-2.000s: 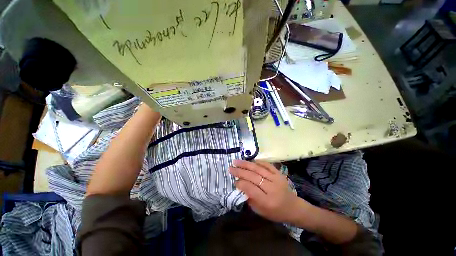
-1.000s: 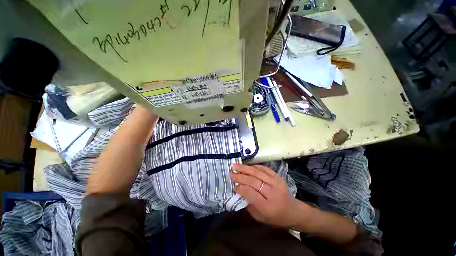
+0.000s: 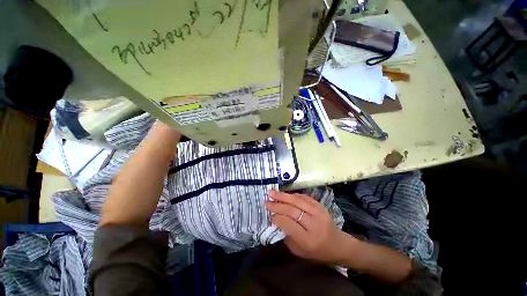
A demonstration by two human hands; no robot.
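Observation:
A striped garment piece (image 3: pixel 225 211) with two navy trim bands lies over the machine bed and hangs down its front. The cream sewing machine head (image 3: pixel 202 69), with a handwritten yellow sheet on it, stands over the cloth. My right hand (image 3: pixel 303 222), with a ring, holds the right edge of the garment piece between thumb and fingers, just below the shiny metal plate (image 3: pixel 284 159). My left forearm reaches across the cloth at the left; my left hand is hidden behind the machine head. The needle area is hidden too.
Pens (image 3: pixel 318 118), metal snips (image 3: pixel 361 124), papers and a dark strapped pouch (image 3: pixel 367 37) lie on the table (image 3: pixel 427 121) at the right. More striped cloth (image 3: pixel 387 202) hangs below its front edge. A blue crate (image 3: pixel 40 227) with striped pieces is at the lower left.
The view has shifted, so the machine head sits further left and shows larger than two seconds ago. My right hand still holds the cloth edge in nearly the same place.

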